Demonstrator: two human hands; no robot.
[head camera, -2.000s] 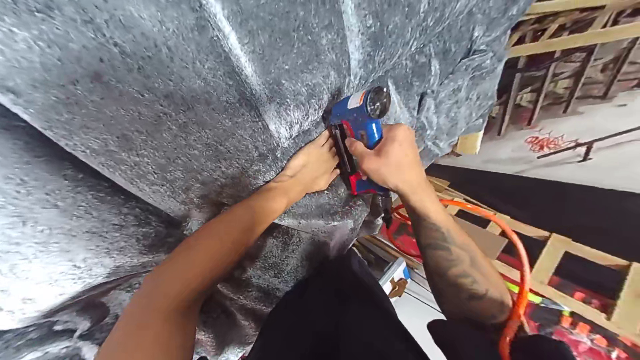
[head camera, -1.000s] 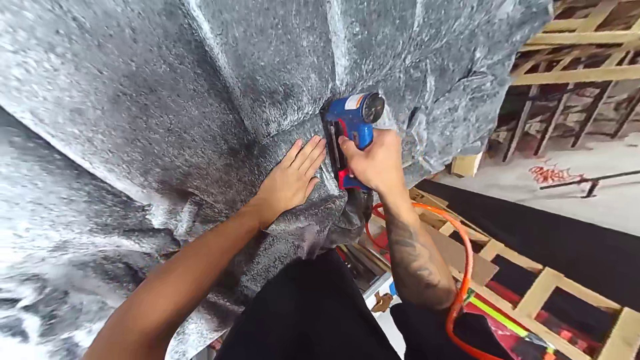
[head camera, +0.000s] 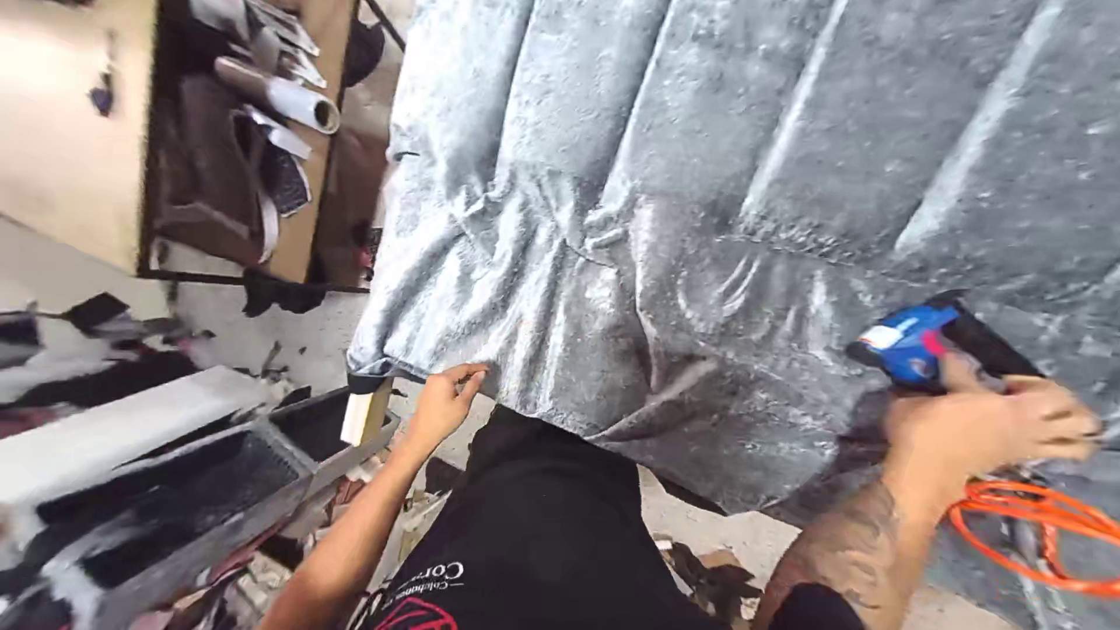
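Observation:
Grey velvety upholstery fabric (head camera: 770, 289) with long padded channels spreads before me, its lower part gathered in wrinkles. My left hand (head camera: 451, 402) pinches the fabric's lower edge between thumb and fingers, near the left corner. Beside that corner a pale wooden leg (head camera: 366, 416) sticks out under a dark band. On the right, my right hand (head camera: 989, 429) grips a blue and black pneumatic stapler (head camera: 919, 341) above the fabric. An orange air hose (head camera: 1032, 534) lies coiled below this hand; where it joins the tool is hidden.
At upper left, an open wooden cabinet (head camera: 302, 236) holds fabric scraps and a cardboard roll (head camera: 302, 105). A grey compartmented frame (head camera: 289, 459) stands at lower left, with scraps strewn over the floor (head camera: 254, 328) around it.
The view has swung far round to another part of the fabric. My hands, close together earlier, are now wide apart. The stapler has come away from beside my left hand, which now pinches the edge.

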